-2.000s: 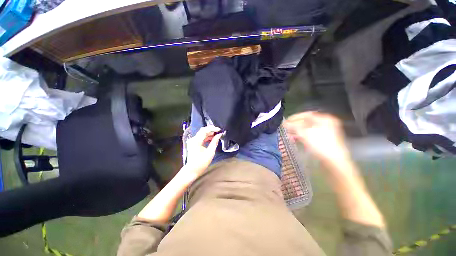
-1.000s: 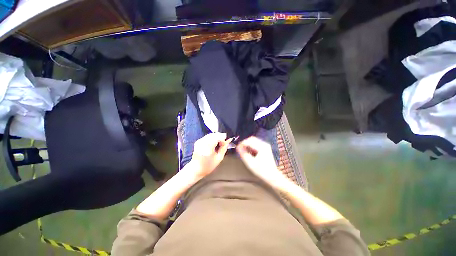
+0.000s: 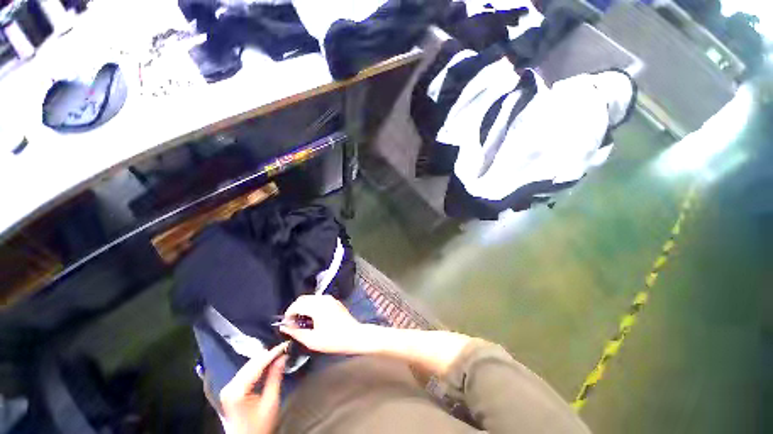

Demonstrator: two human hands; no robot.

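Note:
A black garment [image 3: 229, 271] with white strips lies bunched on my lap. My left hand [image 3: 256, 386] pinches its near edge between thumb and fingers. My right hand [image 3: 320, 325] is just above and to the right of it, close to the same edge, with its fingers curled and a small dark tool [image 3: 298, 322], possibly snips, in them. No needle or thread can be made out.
A long white table [image 3: 169, 127] runs across the upper left, with a dark-rimmed dish [image 3: 85, 100] and dark cloth [image 3: 246, 34] on it. A black-and-white garment pile [image 3: 517, 127] hangs over bins beyond. Yellow-black tape [image 3: 636, 309] marks the green floor at right.
The view has turned right, bringing the tabletop and more of the pile into sight. The right hand came in from the right side to the garment edge and stays there beside the left hand.

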